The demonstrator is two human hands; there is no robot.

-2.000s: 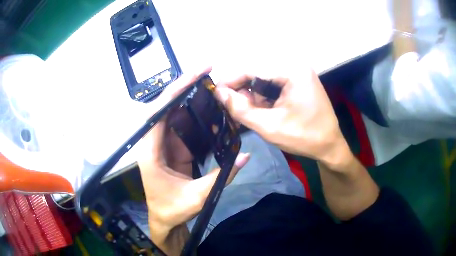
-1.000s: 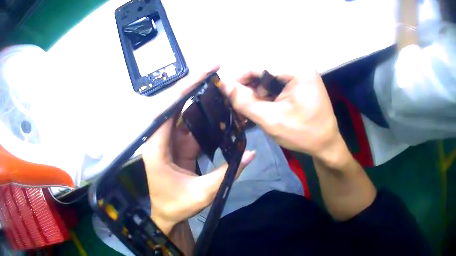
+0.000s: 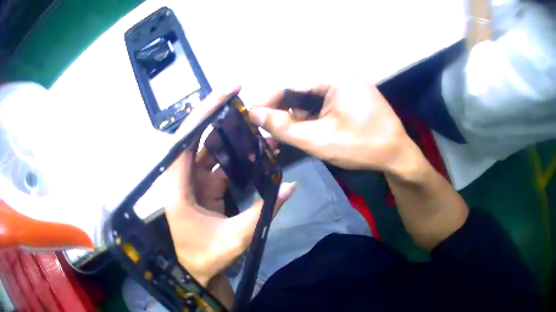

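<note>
My left hand (image 3: 207,234) holds a black phone middle frame (image 3: 160,173) tilted above my lap, thumb and fingers around its far end. A dark shiny flap (image 3: 239,146) lies across that end, and gold patches show at both ends. My right hand (image 3: 350,131) is at the frame's far corner, thumb and index finger pinched close to it. A dark object (image 3: 305,102) shows in the curl of my right fingers; its tip is hidden, and I cannot tell if it is tweezers. A second phone frame (image 3: 146,91) lies on the table with a dark flap inside.
The white table (image 3: 341,36) lies beyond my hands. A white fan grille with orange trim (image 3: 42,226) is at the left, above a red crate (image 3: 46,280). A neighbouring person's white sleeve (image 3: 500,91) is at the right. Red stool parts (image 3: 364,213) show below the table edge.
The view shifts slightly, so the second frame appears farther left and lower. The held frame is tilted a little differently. My right hand stays at its far corner.
</note>
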